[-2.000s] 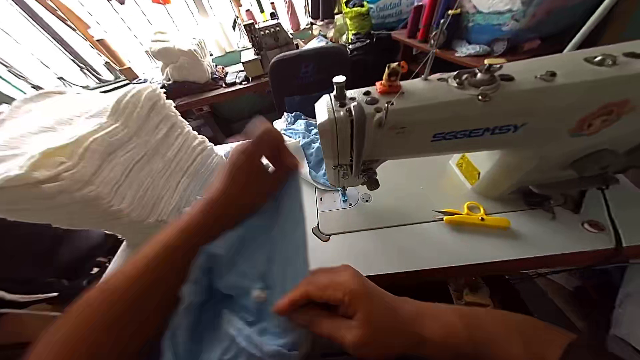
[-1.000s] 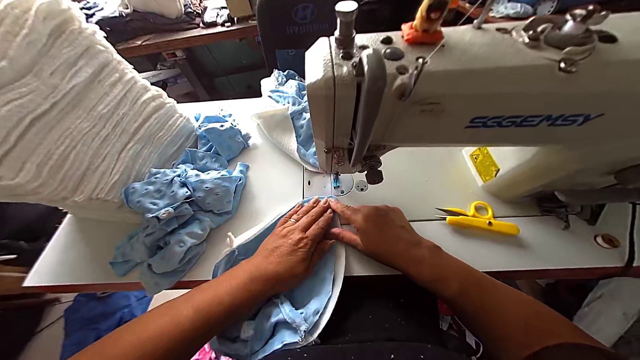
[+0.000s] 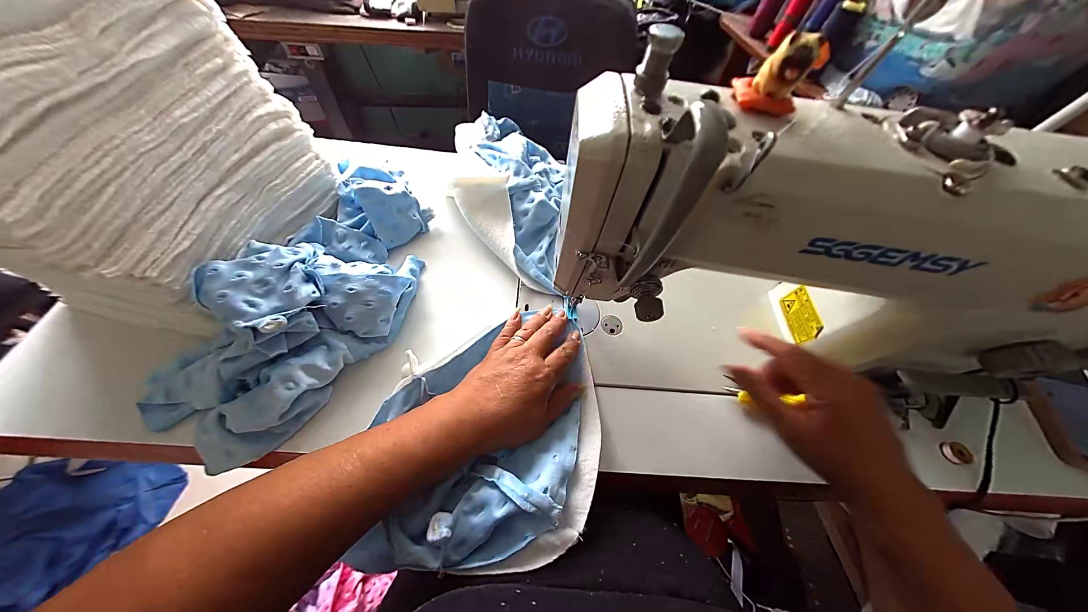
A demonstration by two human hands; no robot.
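Observation:
Light blue fabric backed with white material [image 3: 510, 501] lies at the sewing machine's needle [image 3: 573, 308] and hangs over the table's front edge. Flat on it rests my left hand [image 3: 527, 382], fingertips just before the needle. My right hand [image 3: 807, 408] is blurred, above yellow thread snips [image 3: 769, 398] and partly covering them; whether it touches them I cannot tell. Behind the needle lies another blue and white piece [image 3: 527, 195], beside the head of the white sewing machine [image 3: 765, 187]. Crumpled blue dotted fabric [image 3: 297, 314] sits left of my left hand.
A tall stack of white cloth [image 3: 153, 144] stands at the table's left. A dark chair back [image 3: 548, 51] is behind the table. A small spool or bobbin [image 3: 956, 452] lies near the front edge at right, and dark blue cloth [image 3: 85, 518] is below the table's left side.
My right hand has left the fabric beside my left hand and moved right to the yellow snips. The crumpled blue fabric, not visible on the table two seconds ago, lies at the left.

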